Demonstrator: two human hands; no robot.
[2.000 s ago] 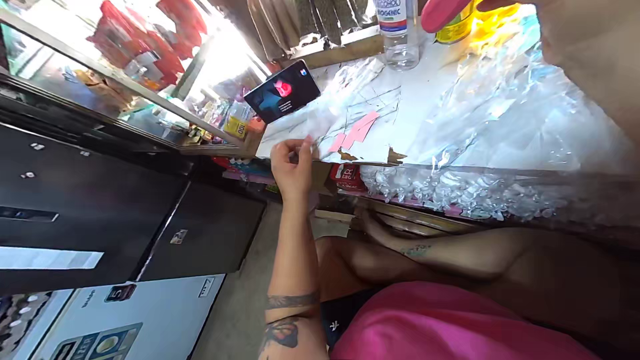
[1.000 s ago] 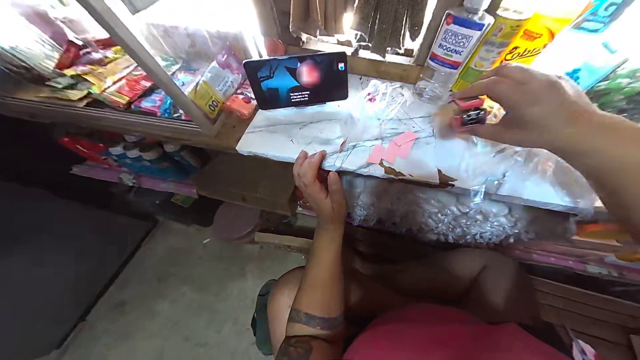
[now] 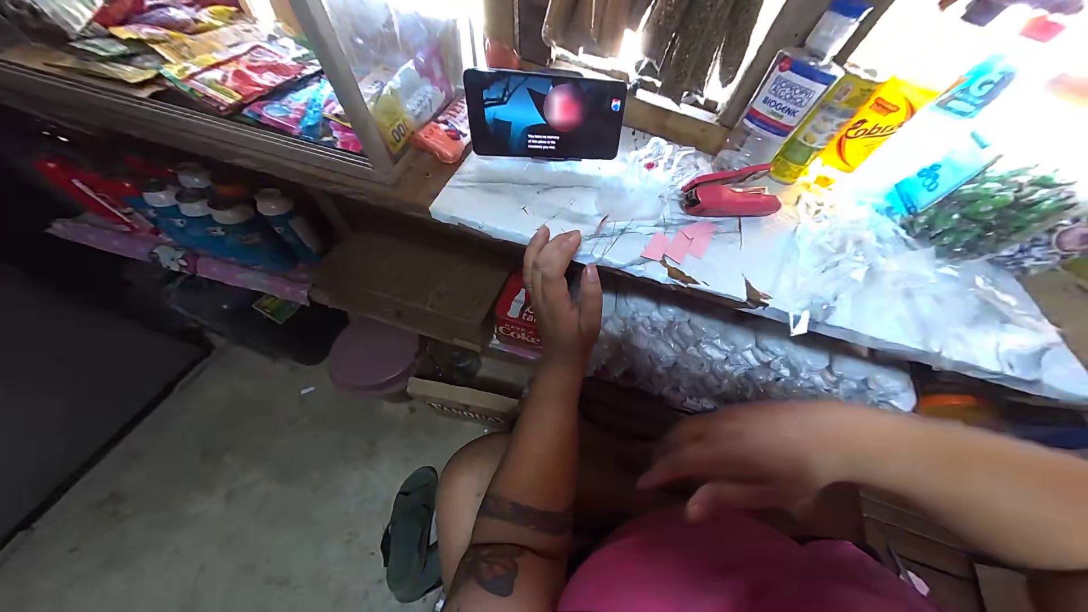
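Observation:
My left hand [image 3: 563,293] is at the front edge of the marble-patterned counter [image 3: 518,200], fingers apart and raised, with nothing seen in it. My right hand [image 3: 731,459] is blurred above my lap, its fingers spread and no object visible in them. A red stapler [image 3: 731,195] lies on the counter near the bottles. Small pink paper pieces [image 3: 677,246] lie near the counter's chipped edge. Clear plastic bags [image 3: 884,289] spread over the right part. A phone or small tablet [image 3: 546,115] stands upright at the back, its screen lit.
A Biogenic alcohol bottle [image 3: 786,98] and a yellow Cobra bottle [image 3: 871,123] stand behind the stapler. A glass-sided case with colourful packets [image 3: 242,76] is at the left. Below the counter are filled clear plastic packs [image 3: 722,348], a red Coke box [image 3: 517,314] and a shelf of bottles [image 3: 234,225].
The red stapler, held in my right hand a second ago, now lies on the counter. My right hand has come down and back above my lap. The view has shifted.

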